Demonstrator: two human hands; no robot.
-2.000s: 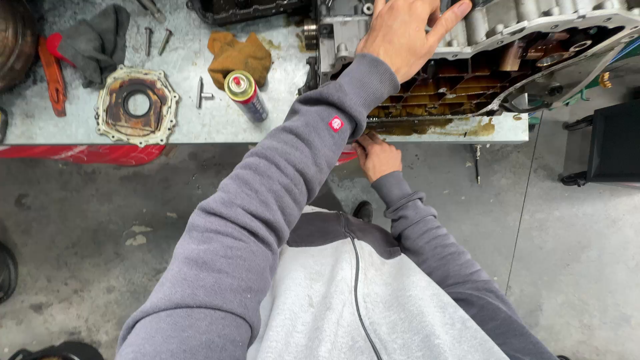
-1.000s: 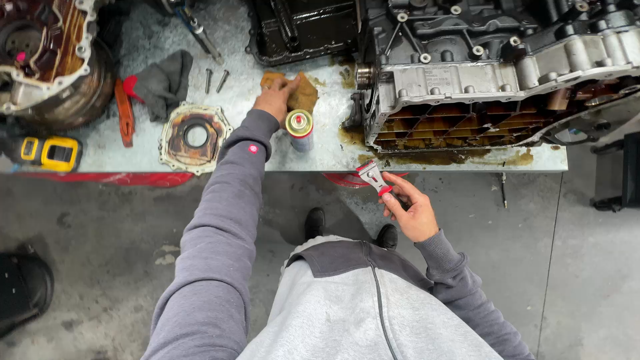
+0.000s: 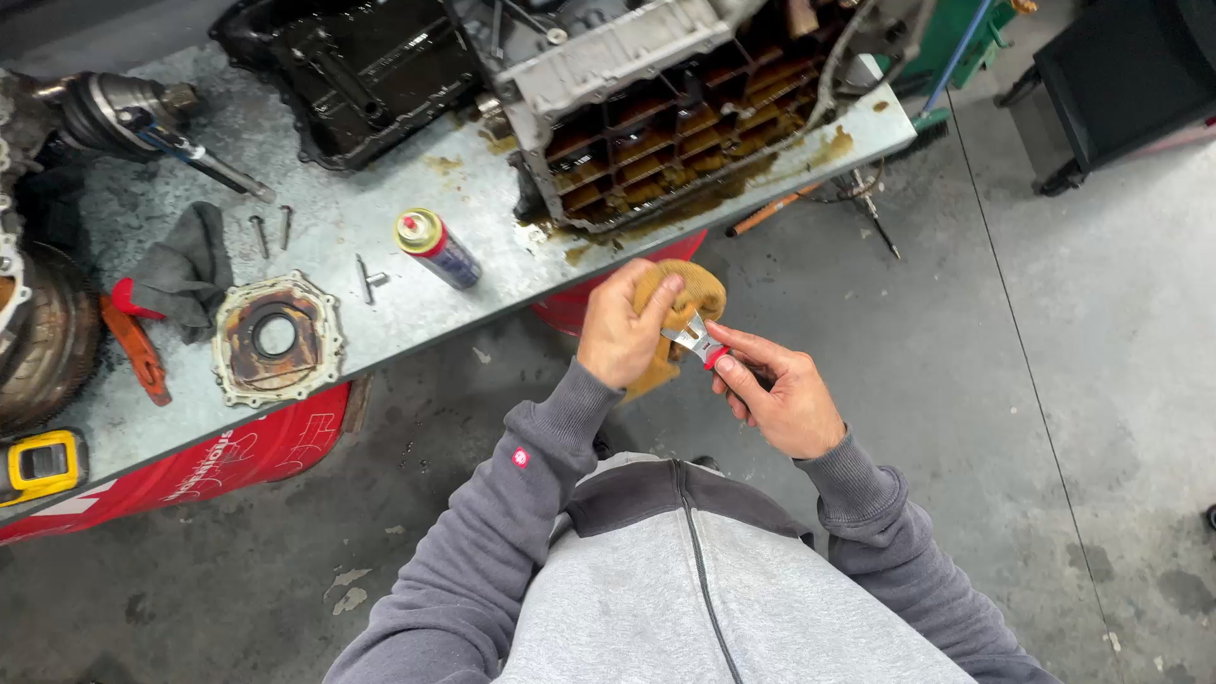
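My left hand (image 3: pixel 622 328) grips a brown-orange cloth (image 3: pixel 698 285), which hangs down past the fingers in front of the bench edge. In my right hand (image 3: pixel 784 394) is a scraper (image 3: pixel 701 339) with a metal head and a red and grey handle; its blade end touches the cloth. Both hands are close together above the floor. Beyond them, an engine block (image 3: pixel 617 66) lies on the bench, its open ribbed side wet with brown oil. A spray can (image 3: pixel 437 249) stands to the left of the block.
The metal bench (image 3: pixel 408 328) holds a round-bored cover (image 3: pixel 277 337), a black oil pan (image 3: pixel 356 85), a grey glove (image 3: pixel 190 271), bolts (image 3: pixel 258 236), an orange tool (image 3: pixel 136 347) and a yellow-black device (image 3: pixel 43 465). Red drums (image 3: pixel 228 442) are below. A black cart (image 3: pixel 1126 76) stands at right.
My left hand has picked up the cloth from the bench beside the can and brought it over to the scraper in my right hand. The view has turned and shifted.
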